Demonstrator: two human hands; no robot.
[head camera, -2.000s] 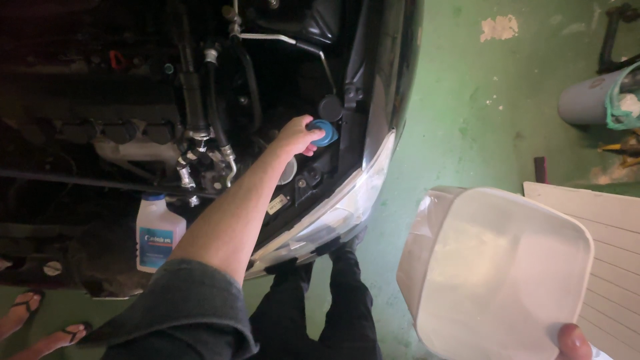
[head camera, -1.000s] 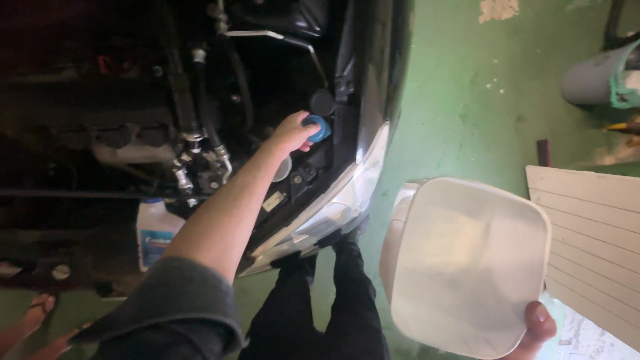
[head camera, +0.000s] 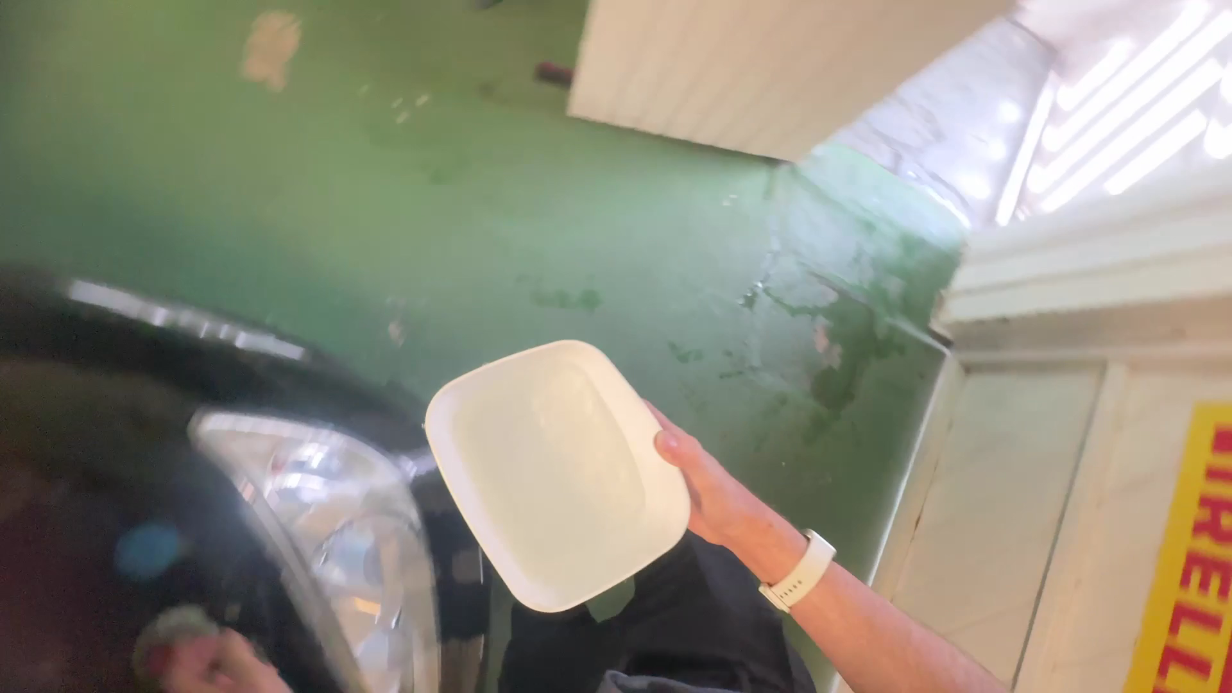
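Observation:
My right hand (head camera: 698, 481), with a white watch strap at its wrist, grips the rim of a whitish rounded-square plastic container (head camera: 549, 476), tilted with its mouth toward the camera. Whether liquid is inside cannot be told. At the lower left, in the dark engine bay, my left hand (head camera: 221, 664) is at a blurred, greyish round cap (head camera: 173, 635); blur hides whether the fingers grip it. A blue cap (head camera: 149, 551) lies just above that hand, apart from it. Between the two hands is the car's headlight (head camera: 351, 549).
Green painted floor (head camera: 433, 231) with worn patches runs beyond the car. A pale grooved panel (head camera: 731, 67) stands at the top. Light wall panels (head camera: 1011, 481) and a yellow sign (head camera: 1184, 577) with red lettering are on the right.
My left hand has let go of the blue cap and is now at the greyish round cap beside it. My right hand still holds the container. The view has swung far to the right.

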